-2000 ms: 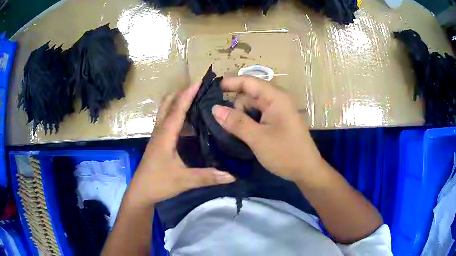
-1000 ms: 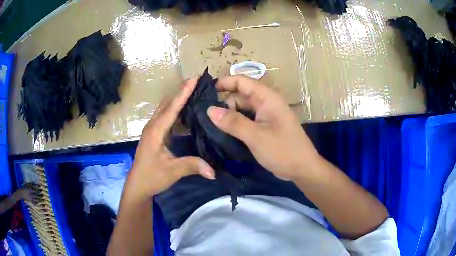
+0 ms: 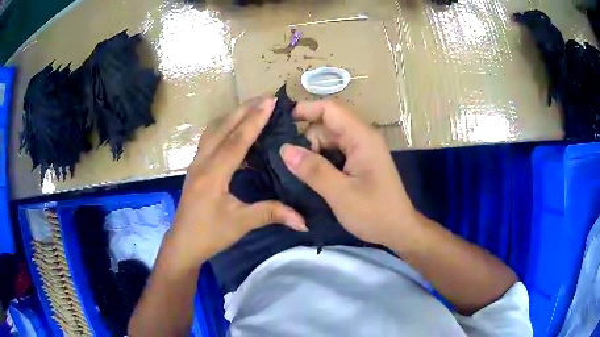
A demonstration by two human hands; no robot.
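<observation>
A floppy matte black jagged piece [image 3: 279, 148] is held between my two hands above my lap, near the table's front edge. One pointed tip sticks up between the hands, and a thin end hangs low in front of my light top. My left hand [image 3: 227, 178] holds the piece's left side, fingers up and thumb low. My right hand [image 3: 358, 174] grips it with the thumb on top and fingers curled behind. A white oval dish [image 3: 325, 80] stands just beyond, with a thin pale stick resting in it.
Black jagged heaps [image 3: 118, 92] lie at the left, with others at the right [image 3: 579, 85] and far edge. A pale stick [image 3: 335, 20] and purple scrap [image 3: 295, 37] lie on a stained cardboard pad [image 3: 253, 66]. Blue bins [image 3: 566, 197] stand on both sides; the left one holds tan ribbed parts [image 3: 56, 280].
The view has shifted slightly. My left fingertips have moved closer to the piece's upper tip. Both hands still hold the piece. A hand seen over the left bin a second ago is gone.
</observation>
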